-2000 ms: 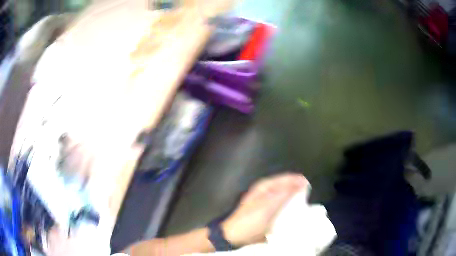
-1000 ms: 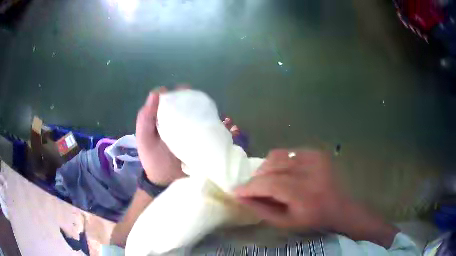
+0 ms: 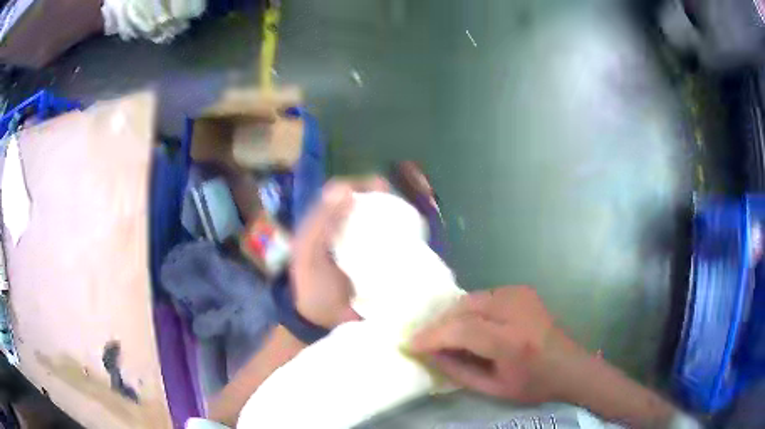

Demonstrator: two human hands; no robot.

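A cream-white garment piece (image 3: 390, 251) is bunched up in front of my body, and its lower part hangs over my left forearm. My left hand (image 3: 323, 251) holds the upper bunch from the left, with a dark band at the wrist. Part of that hand is hidden by the fabric. My right hand (image 3: 495, 343) pinches the fabric at its right side, where it looks slightly yellow. The picture is blurred, so the fingertips are not clear.
A light brown board or tabletop (image 3: 92, 251) lies at the left. Beside it a blue crate (image 3: 310, 155) holds a cardboard box (image 3: 252, 138), grey cloth (image 3: 214, 285) and small items. Another blue crate (image 3: 717, 302) stands at the right. Green floor (image 3: 537, 151) with yellow tape lies ahead.
Two seconds ago only my left hand showed, with white fabric. Since one second ago, both hands keep their hold while the view has shifted, showing more of the crate and board at left.
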